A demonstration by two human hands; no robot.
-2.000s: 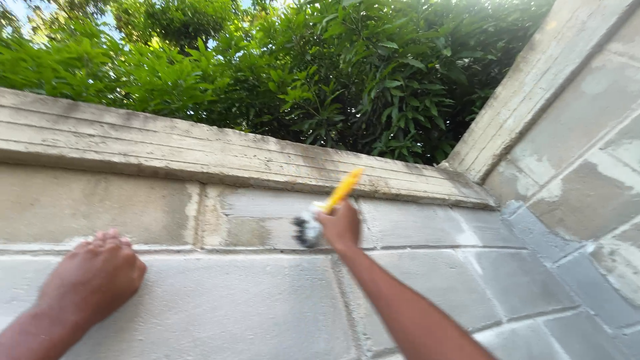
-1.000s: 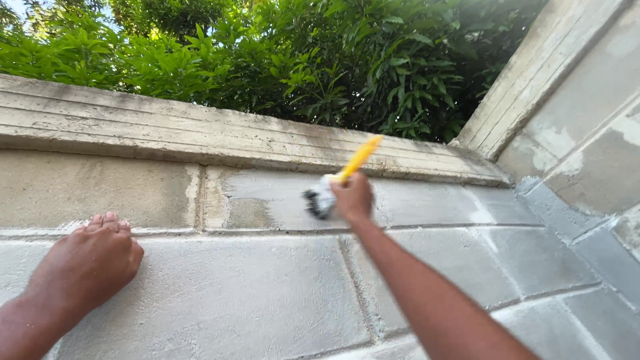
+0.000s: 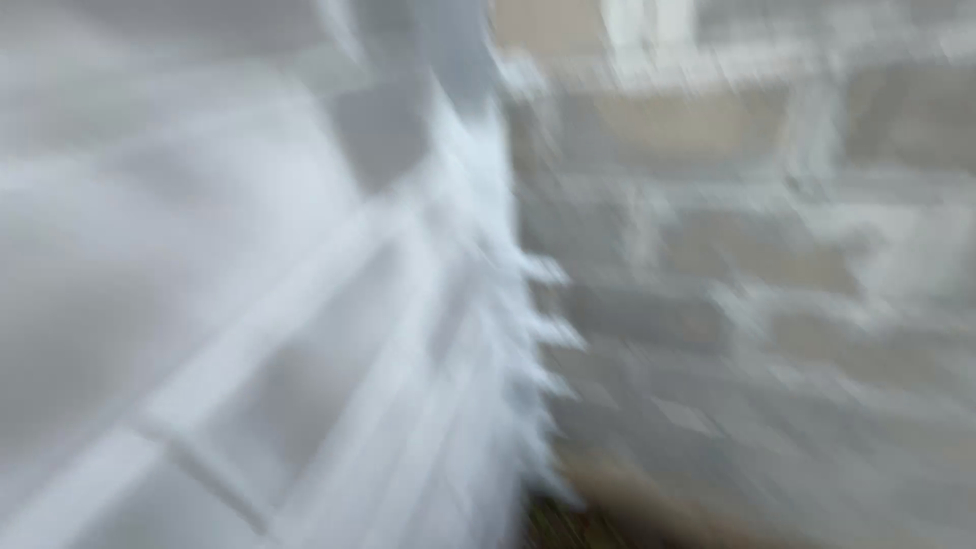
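Neither my left hand nor my right hand shows in the head view, and the brush is out of sight too. A block wall (image 3: 259, 305) with whitish coating along its joints fills the left side, badly blurred. It meets a second block wall (image 3: 686, 252) at a corner near the middle. Light coating (image 3: 473, 183) runs down that corner, with uneven streaks reaching onto the right-hand wall. Grey-brown patches show between paler joints on the right.
At the bottom, right of the corner's foot, lies a dark patch of ground (image 3: 572, 526) with some green and a brown edge beside it. Motion blur hides finer detail.
The view has swung far down to the wall corner. Both hands, the yellow-handled brush, the concrete beam and the foliage have left the picture. Between the earlier frames, the brush moved slightly right.
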